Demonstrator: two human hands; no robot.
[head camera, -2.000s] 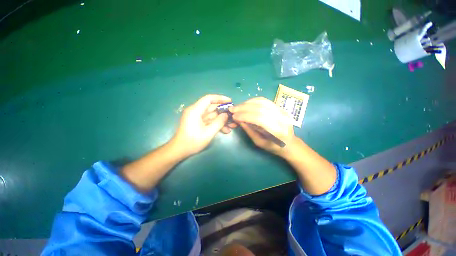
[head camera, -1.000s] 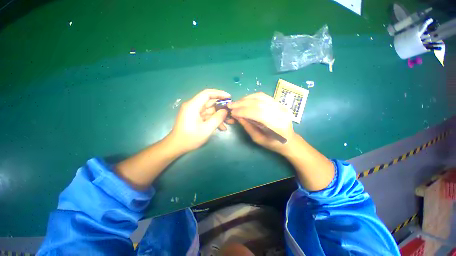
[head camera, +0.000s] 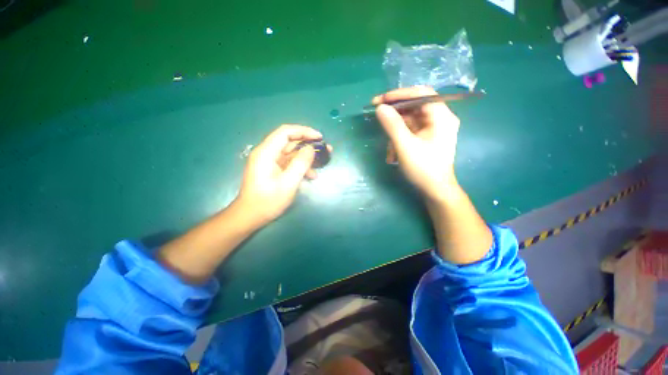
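My bare left hand (head camera: 275, 172) holds a small dark rounded device (head camera: 320, 151) between thumb and fingers, above the green bench. The fingers cover part of it. My bare right hand (head camera: 421, 135) is apart from it, to the right, and holds a slim dark tool (head camera: 432, 100), likely tweezers. The tool lies nearly level, its tip pointing left. The label sheet is hidden, apparently behind my right hand.
A crumpled clear bag (head camera: 428, 64) lies just beyond my right hand. A white cup of tools (head camera: 588, 53) stands at the far right, a purple item (head camera: 594, 79) beside it. White scraps dot the green bench (head camera: 146, 139). Red trays (head camera: 599, 357) are beyond the bench's edge.
My right hand has moved away from the device, right and up over where the label sheet showed, with the tool turned level. My left hand still holds the device, whose dark face now shows.
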